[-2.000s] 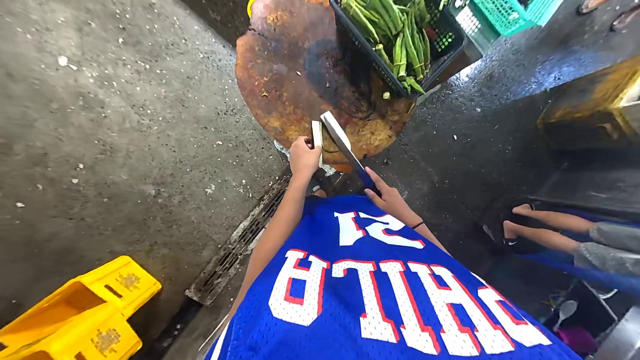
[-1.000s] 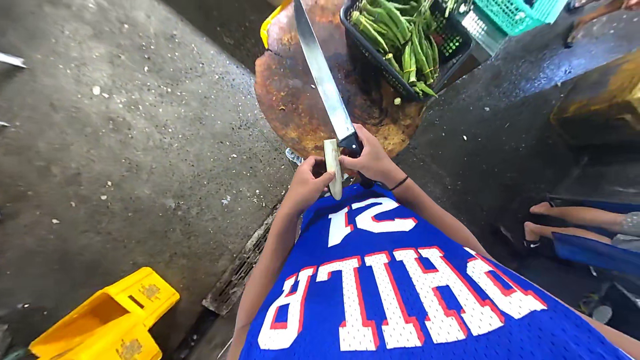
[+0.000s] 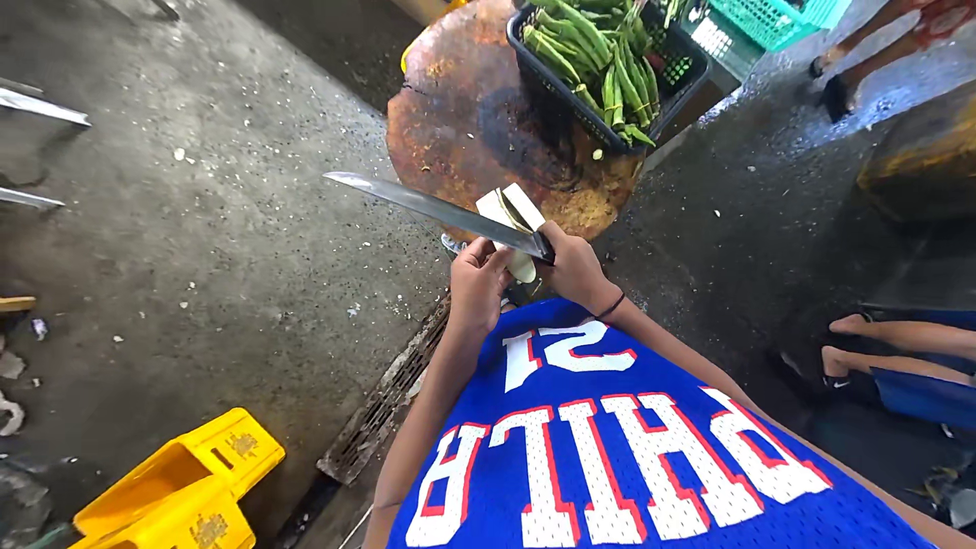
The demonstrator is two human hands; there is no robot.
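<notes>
My right hand grips the dark handle of a long knife, its blade pointing up and left. Beneath the blade is a pale, whitish piece with a dark split along it; its exact kind cannot be told. My left hand pinches the piece near its lower part, and my right fingers also touch its side. Both hands are just in front of the near edge of a round, stained wooden chopping block. On the block's right side stands a black plastic basket of green okra pods.
A teal basket is beyond the black one. Yellow plastic crates stand at lower left, near a floor drain grate. Other people's legs show at the right edge and upper right. Metal legs show at far left.
The knife has swung from pointing away from me to pointing up and left, across the pale piece. The piece, narrow one second ago, now shows a split with two sides spread apart.
</notes>
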